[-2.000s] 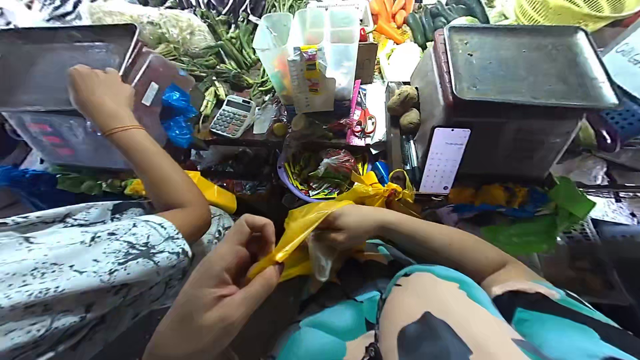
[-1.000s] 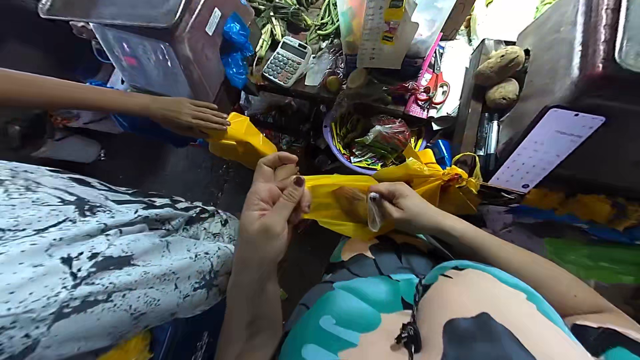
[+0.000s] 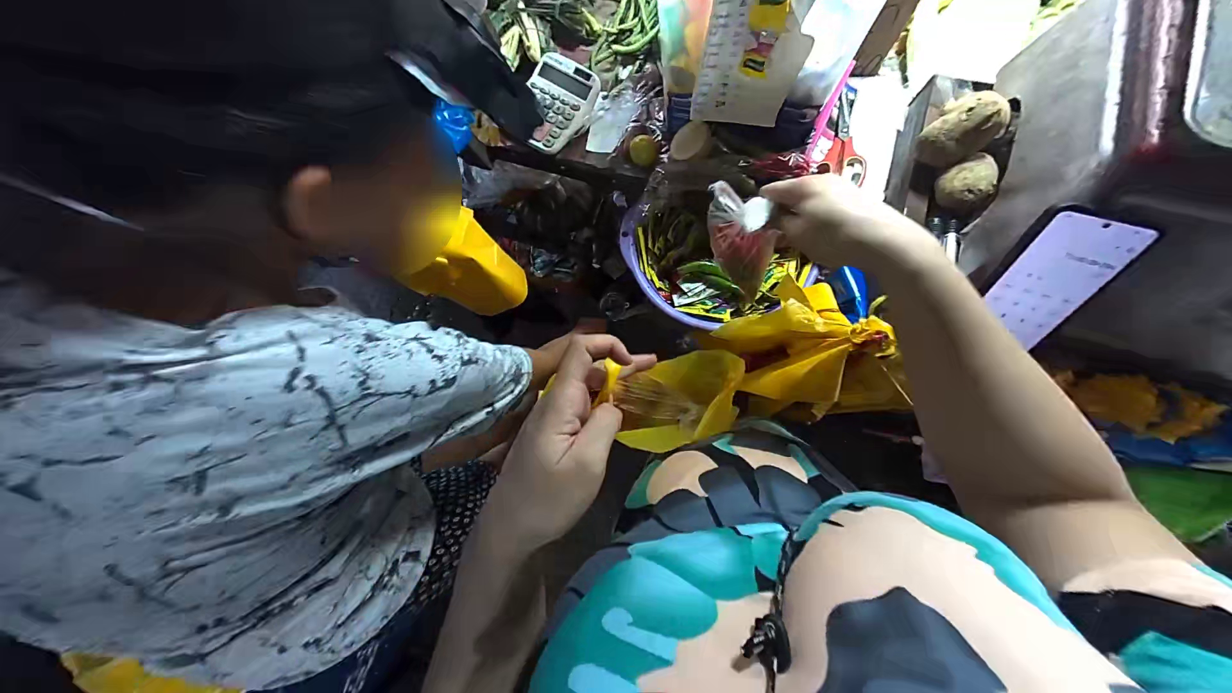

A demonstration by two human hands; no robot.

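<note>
My left hand [image 3: 568,433] pinches the gathered top of a yellow plastic bag [image 3: 717,380], whose body lies over my lap with something clear inside it. My right hand [image 3: 818,217] reaches over a purple basin [image 3: 633,252] of small packets. At its fingertips are a small whitish object [image 3: 757,213], too blurred to name, and a small clear bag with red contents [image 3: 739,245]; which of them it grips is not plain. A tied yellow bag [image 3: 847,351] rests just beyond the basin's near right edge.
A co-worker [image 3: 241,433] leans in close at left. Ahead lie a calculator [image 3: 563,101], green beans [image 3: 626,29], root vegetables [image 3: 965,144] in a box and scissors [image 3: 847,164]. A phone [image 3: 1068,269] leans against a metal container [image 3: 1068,106] at right.
My right hand has left the yellow bag and moved up over the basin. My left hand still holds the bag. The co-worker has leaned in from the left, and the arm once stretched out there has drawn back.
</note>
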